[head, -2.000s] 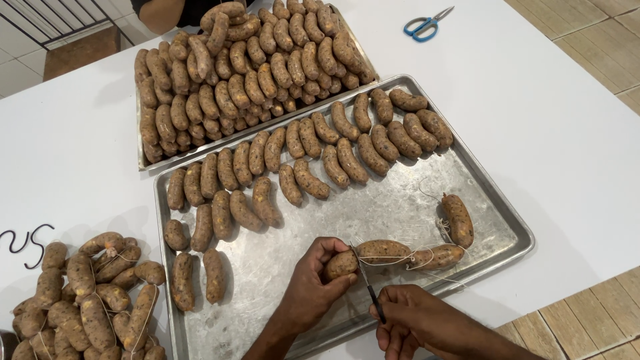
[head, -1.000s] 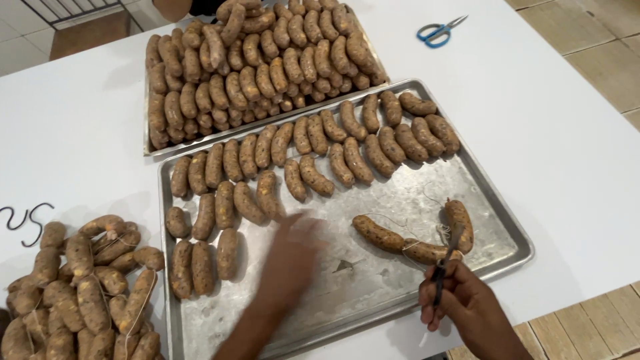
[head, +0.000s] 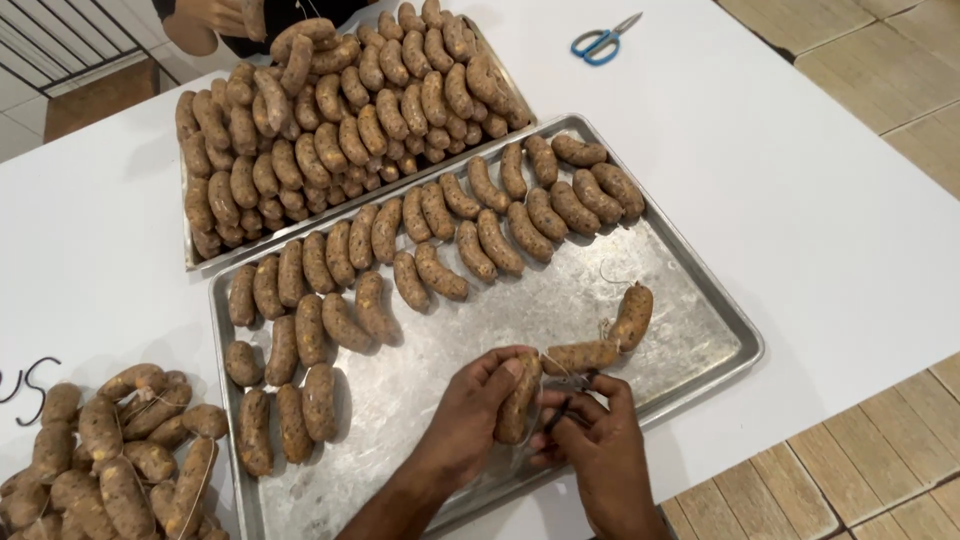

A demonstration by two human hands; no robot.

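Over the near part of a metal sheet pan [head: 750, 337], my left hand [head: 472, 412] grips a sausage [head: 519, 401] held roughly upright. Thin string joins its top end to a second sausage [head: 581, 358], which links on to a third sausage [head: 632, 315] lying at the right. Just right of the gripped sausage is my right hand [head: 600, 442], its fingers curled around small dark-handled scissors [head: 556, 414]; the blades are mostly hidden by the fingers. Rows of separate sausages [head: 442, 271] lie across the far and left parts of the pan.
Behind the pan, a second tray [head: 517, 112] bears a high pile of sausages. A person's hand [head: 214, 16] is beyond it. Blue-handled scissors [head: 606, 41] lie at the back right. At the near left are a heap of linked sausages [head: 124, 495] and black metal hooks [head: 37, 390].
A sausage now stands beside two others at the pan's near left, where two lay two seconds ago. My left hand has come back from the pan's middle to the linked sausages and grips one.
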